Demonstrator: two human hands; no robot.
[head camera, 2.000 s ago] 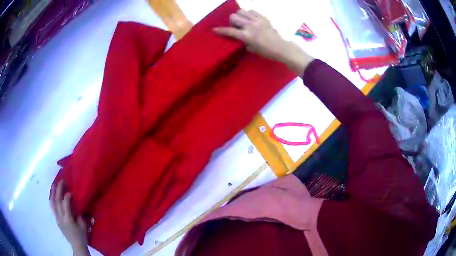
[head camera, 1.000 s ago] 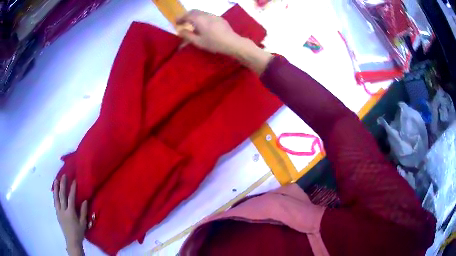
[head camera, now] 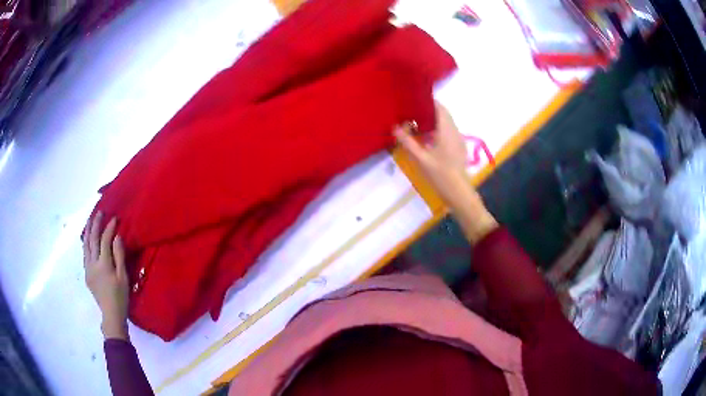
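A red knitted cardigan lies diagonally across the white table, partly folded, with a long layer along its upper side. Small gold buttons show near its lower left end, and another at my right hand. My left hand lies on the left end, fingers slightly apart and pressed on the knit. My right hand pinches the cardigan's right edge between thumb and fingers. Its fingertips are partly hidden by the cloth.
The white table has yellow-orange tape along its edge. A pink-red cord loop lies right of my right hand. Clear bags with a red edge lie at the upper right. Crumpled plastic bags are beyond the table's right side.
My right hand has moved from the cardigan's top down to its right edge and now grips it. The cardigan's upper layer has shifted and covers its middle. My left hand stays at the left end.
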